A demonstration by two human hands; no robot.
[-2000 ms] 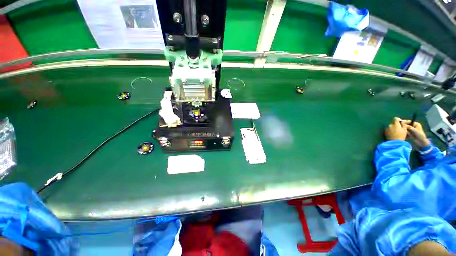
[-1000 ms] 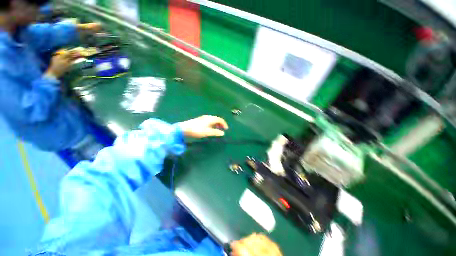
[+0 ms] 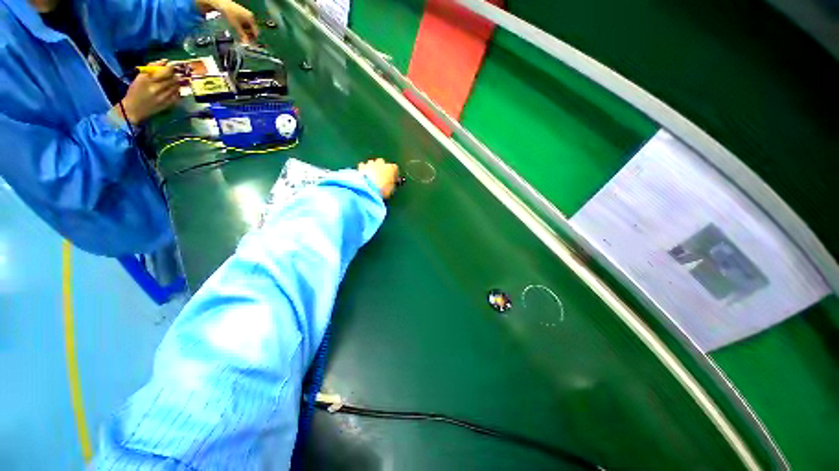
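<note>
My left hand, at the end of my outstretched blue sleeve, is over the green bench. Its fingertips are closed at a small dark round module, beside a faint marked circle; the fingers partly hide it. Another round module, black with a gold and silvery centre, lies nearer on the bench beside a second circle. My right hand is not in view.
A clear plastic bag lies partly behind my left sleeve. A black cable with a white tag crosses the near bench. A blue cord hangs along my sleeve. A person in blue works at the upper left beside a blue device.
The view has swung left, and the black press and my right hand have left it. My left hand has reached farther along the bench to the far module.
</note>
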